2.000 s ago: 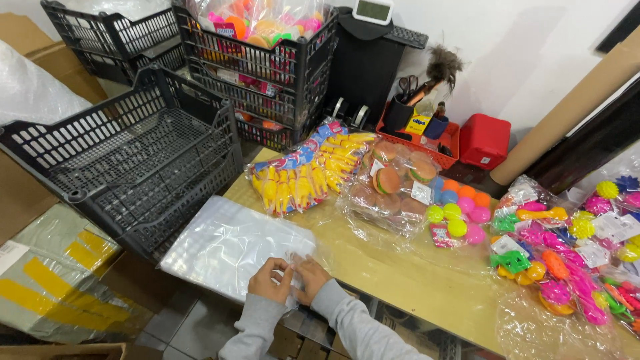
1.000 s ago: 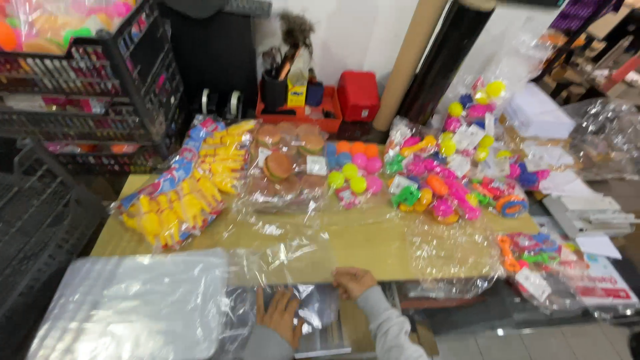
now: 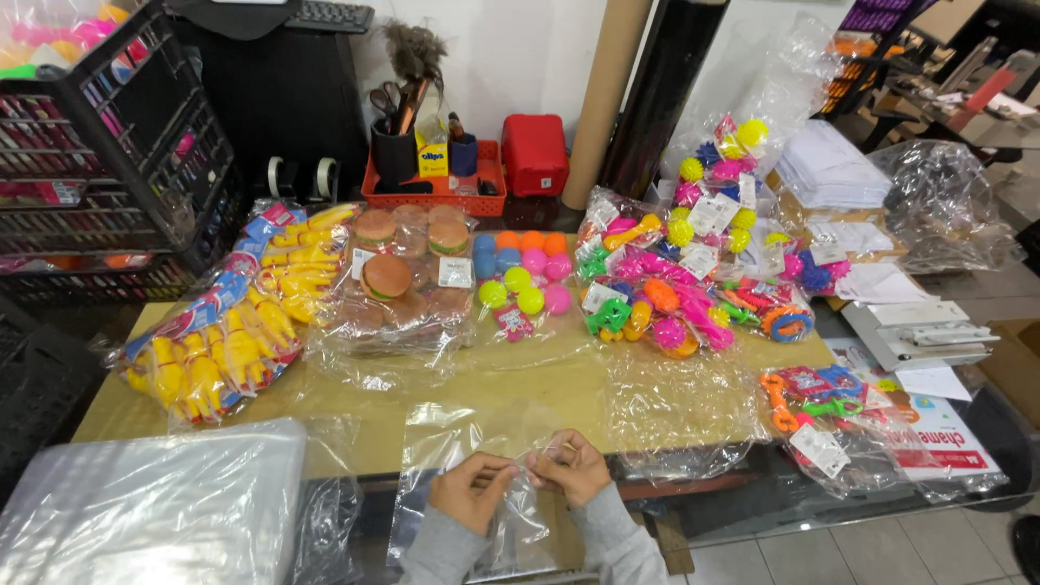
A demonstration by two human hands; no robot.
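Observation:
My left hand (image 3: 473, 491) and my right hand (image 3: 571, 469) meet at the front edge of the table, each pinching the mouth of a clear plastic bag (image 3: 439, 431) between thumb and fingers. The bag looks flat and empty. Left of them lies a stack of clear plastic bags (image 3: 154, 496). Behind the hands, bagged yellow rubber chickens (image 3: 236, 349), bagged toy burgers (image 3: 386, 276) and a bag of coloured balls (image 3: 520, 272) lie in a row. Farther right are bags of spiky balls and bright rubber toys (image 3: 666, 284).
Black plastic crates (image 3: 106, 146) stand at the left. At the back are an orange tray (image 3: 487, 166) with scissors and pens, a red box (image 3: 535, 154) and cardboard tubes (image 3: 608, 106). Paper stacks (image 3: 833, 166) and another toy bag (image 3: 829, 398) lie at the right.
The view has swung to the right. My hands were at the bag stack's edge two seconds ago, then apart; now they are close together, holding a clear bag to the right of the stack.

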